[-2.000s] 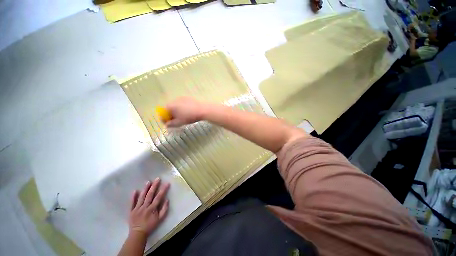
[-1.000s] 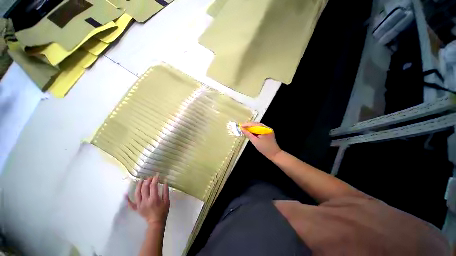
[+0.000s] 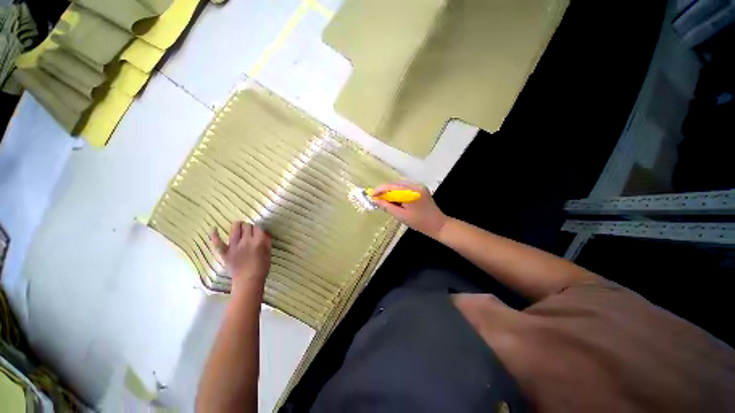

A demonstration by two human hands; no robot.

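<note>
The fanned stack of tan bag panels (image 3: 274, 161) lies on the white table, its stepped edges showing as close lines with a shiny streak across them. My right hand (image 3: 415, 211) holds the glue brush by its yellow handle (image 3: 398, 196). The white bristles are at the panels' right part, near the front edge. My left hand (image 3: 247, 256) rests on the stepped edges at the lower left with its fingers slightly bent; it holds nothing that I can see. The pale masking sheet (image 3: 161, 298) lies beside the stack at the lower left.
More large tan panels (image 3: 411, 73) lie at the table's far right. Tan pieces with yellow undersides (image 3: 101, 60) are piled at the upper left. The white table (image 3: 185, 93) ends at a dark aisle on the right, with grey metal shelving (image 3: 645, 218) beyond.
My left hand has moved up from the sheet's border onto the stepped panels. The brush has moved from the left side of the stack to the right, then slightly back left. The view has turned.
</note>
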